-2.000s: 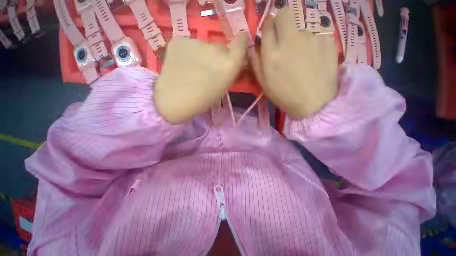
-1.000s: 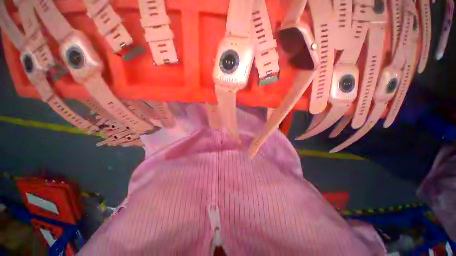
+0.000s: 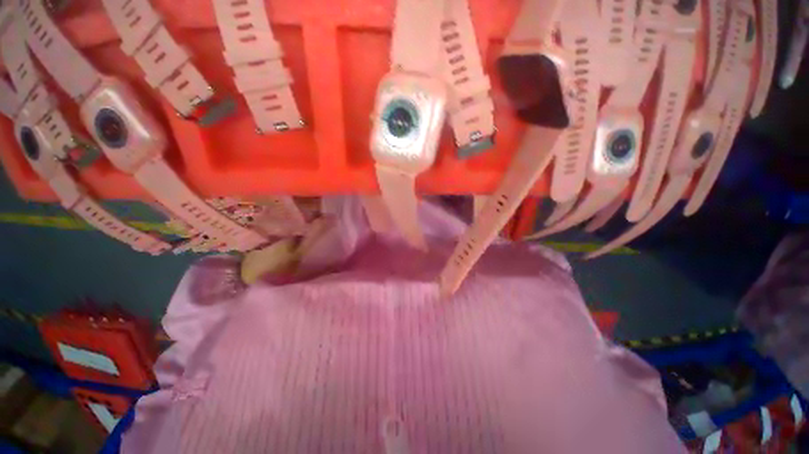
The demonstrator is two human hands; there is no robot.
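Pink smartwatches with long silicone bands lie on a red-orange tray. One face-down watch shows its round dark rear sensor near the middle. To its right, a watch with a dark screen is tilted, its band hanging over the tray's front edge. Another face-down watch lies at the left. My left hand shows only in part, below the tray's front edge at the left, near hanging bands; its fingers are hidden or blurred. My right hand is not in view.
Several more watches crowd the tray's right side, bands hanging over its edge. Below, red trays with white labels are at the lower left. A blue crate holds items at the lower right. A patterned pink sleeve shows at the right edge.
Both hands were over the tray two seconds ago and out of view one second ago. Now part of my left hand shows below the tray. The dark-screened watch looks slightly turned.
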